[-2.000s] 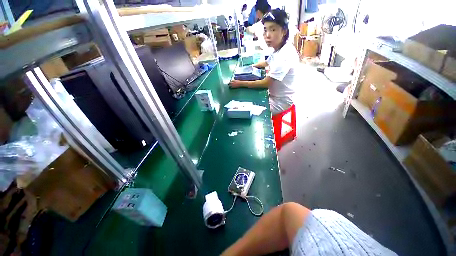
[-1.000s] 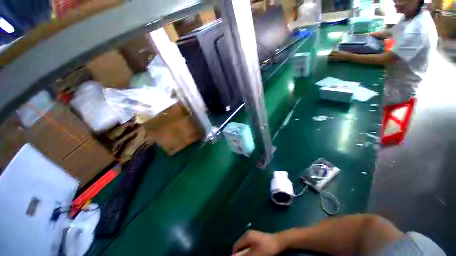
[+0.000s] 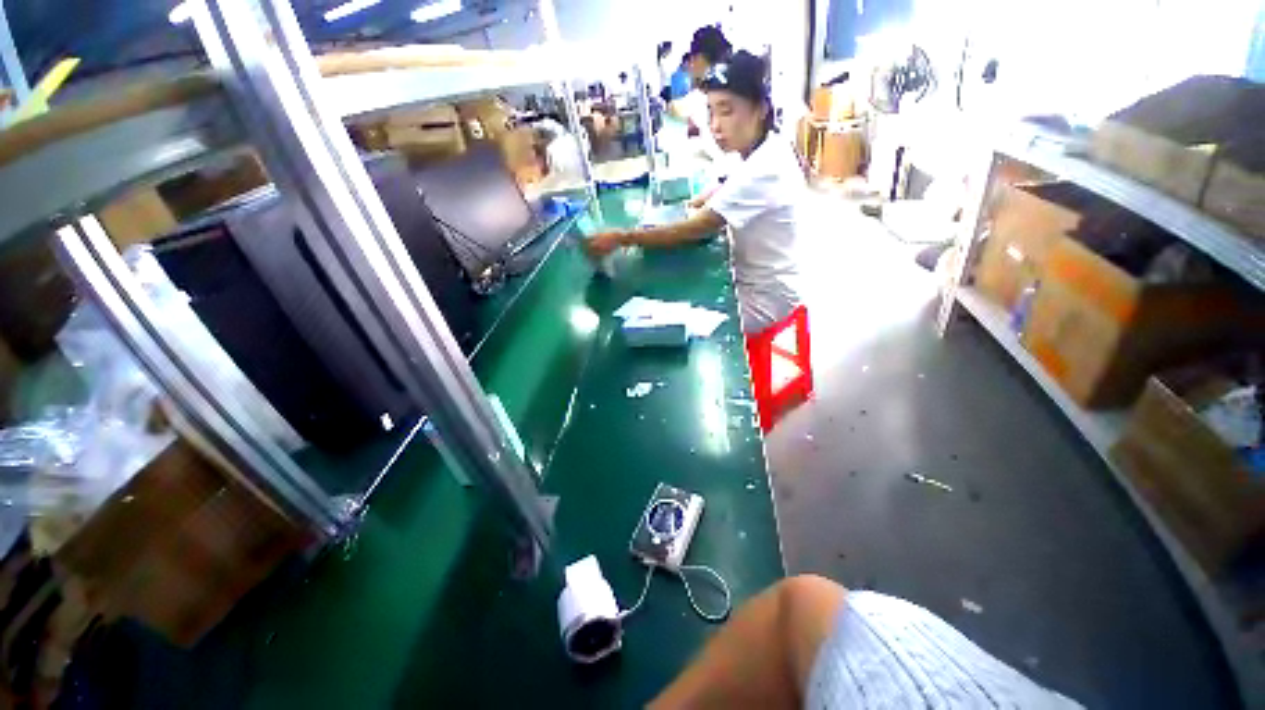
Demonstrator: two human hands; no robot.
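Note:
The white security camera (image 3: 590, 610) lies on the green bench near the foot of the metal post, its dark round face toward me. A cable joins it to the small silver-grey square device (image 3: 667, 524) just beyond it. My right forearm comes in at the bottom edge, but my right hand is cut off below the picture. My left hand is out of the picture. A pale blue product box (image 3: 511, 433) stands partly hidden behind the metal post.
Metal posts (image 3: 364, 243) rise from the bench. An open pale blue box with white papers (image 3: 658, 330) lies farther along. A person (image 3: 762, 201) reaches over the bench by a red stool (image 3: 781, 368). A brown carton (image 3: 174, 534) is at left; shelving with cartons (image 3: 1110, 312) is at right.
The view swung left and back again. My right hand, visible a second ago, is now below the edge. The near pale blue box now stands behind the post. The other person's arm reaches farther across the bench.

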